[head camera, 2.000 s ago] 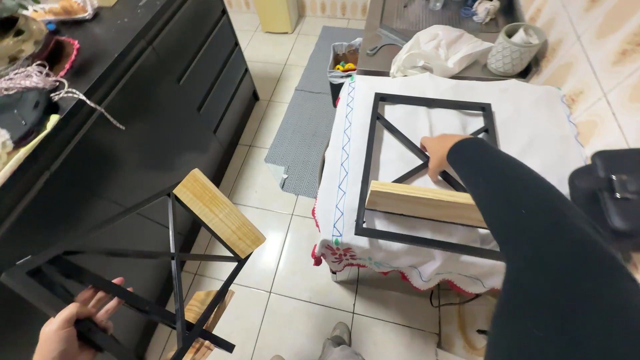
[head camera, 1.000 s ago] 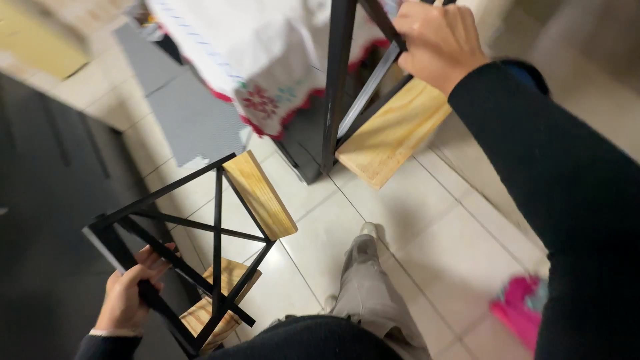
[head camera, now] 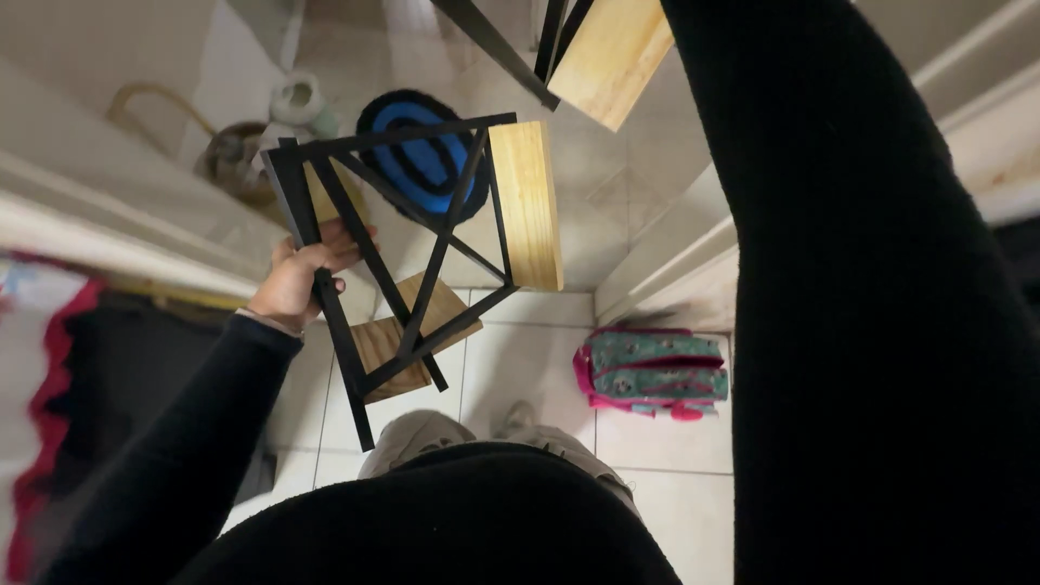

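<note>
My left hand (head camera: 313, 272) grips one side bar of a black frame (head camera: 443, 236) with crossed braces, held out over the floor. A pale wooden board (head camera: 526, 207) is fixed along its far side, and more wood pieces (head camera: 394, 357) show at its lower end. At the top edge, part of a second black frame (head camera: 500, 49) with a pale wooden board (head camera: 613, 61) is in view. My right arm in a black sleeve reaches up beside it; my right hand is outside the picture.
A blue and black oval mat (head camera: 422, 158) lies on the floor beyond the frame. A teal and pink patterned bag (head camera: 654, 372) rests on the tiles by a doorway wall. Round objects (head camera: 236, 158) stand at the upper left, and a red-edged white cloth (head camera: 49, 325) hangs at the left.
The second frame was lifted off the cloth-covered table by my right hand and has moved up to the top edge. The view has swung to a doorway; my left hand keeps hold of the first frame.
</note>
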